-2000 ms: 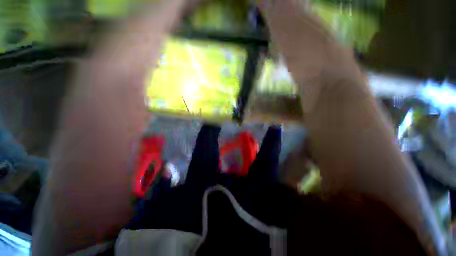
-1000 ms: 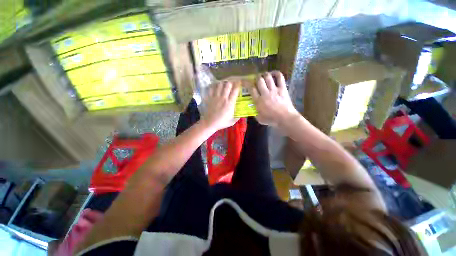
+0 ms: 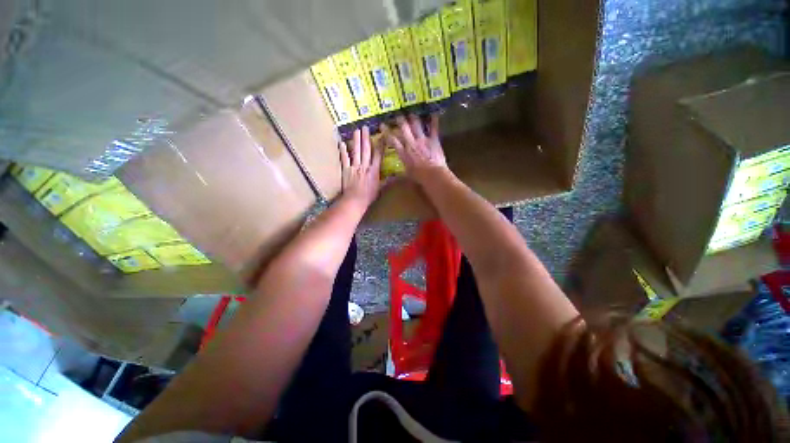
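My left hand (image 3: 360, 167) and my right hand (image 3: 417, 149) reach side by side into an open brown carton (image 3: 567, 112). Between them a yellow pack (image 3: 392, 162) shows in the near left part of the carton, mostly hidden by the fingers. Both hands lie on it with fingers stretched forward. Beyond the hands a tight row of yellow boxes (image 3: 433, 56) with barcode labels stands along the far side, edged by a dark band.
A closed brown carton with shiny tape (image 3: 208, 164) stands at left. Beyond it is a carton of yellow packs (image 3: 113, 216). Another open carton (image 3: 684, 173) with yellow packs is at right. A red stool (image 3: 422, 298) is between my legs. Loose hair hangs at lower right.
The yellow pack has gone from the carton's near edge down into the carton with both hands. The view has moved closer to the carton, and its row of yellow boxes looks larger.
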